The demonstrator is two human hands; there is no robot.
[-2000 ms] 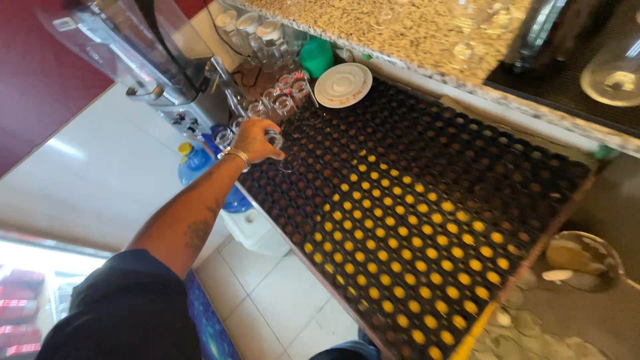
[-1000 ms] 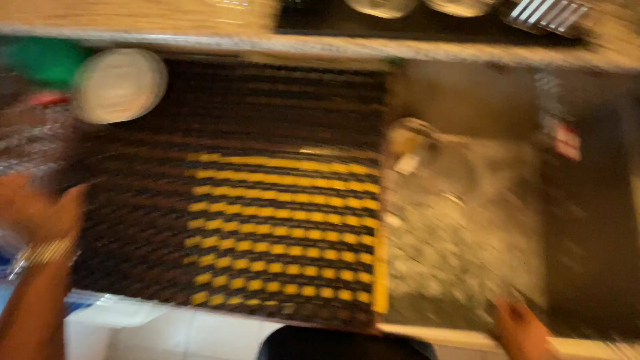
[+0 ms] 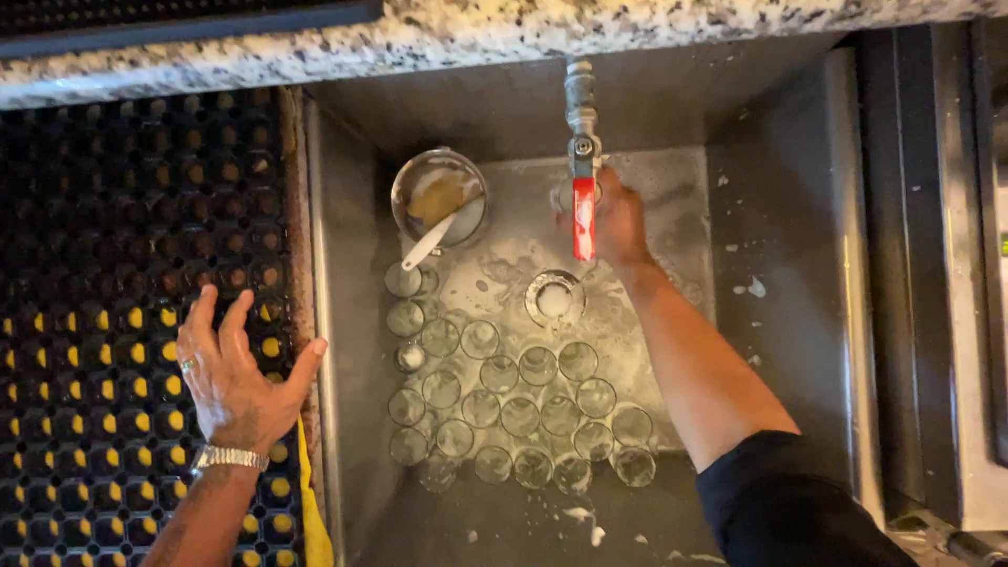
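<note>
My left hand (image 3: 244,378), with a ring and a metal watch, is spread over the black rubber mat (image 3: 150,276) beside the sink's left rim, holding nothing. Inside the stainless steel sink (image 3: 504,520), my right hand (image 3: 618,216) is around what looks like a drinking glass (image 3: 565,195), partly hidden behind the red-handled tap valve (image 3: 583,216). Several drinking glasses (image 3: 520,416) stand in rows on the sink floor, nearer to me. A metal bowl (image 3: 417,169) with a brownish sponge-like thing and a white-handled utensil (image 3: 429,242) sits at the back left.
A speckled granite counter edge (image 3: 472,31) runs along the back above the sink. The drain (image 3: 555,298) lies mid-floor among suds. Yellow cloth or sheet (image 3: 315,504) shows at the mat's right edge. Steel rails (image 3: 858,315) border the sink's right side.
The view has swung right from the mat to the sink. My left hand, earlier at a glass beside the mat's far-left edge, is now empty. My right hand has moved from the near rim to the tap.
</note>
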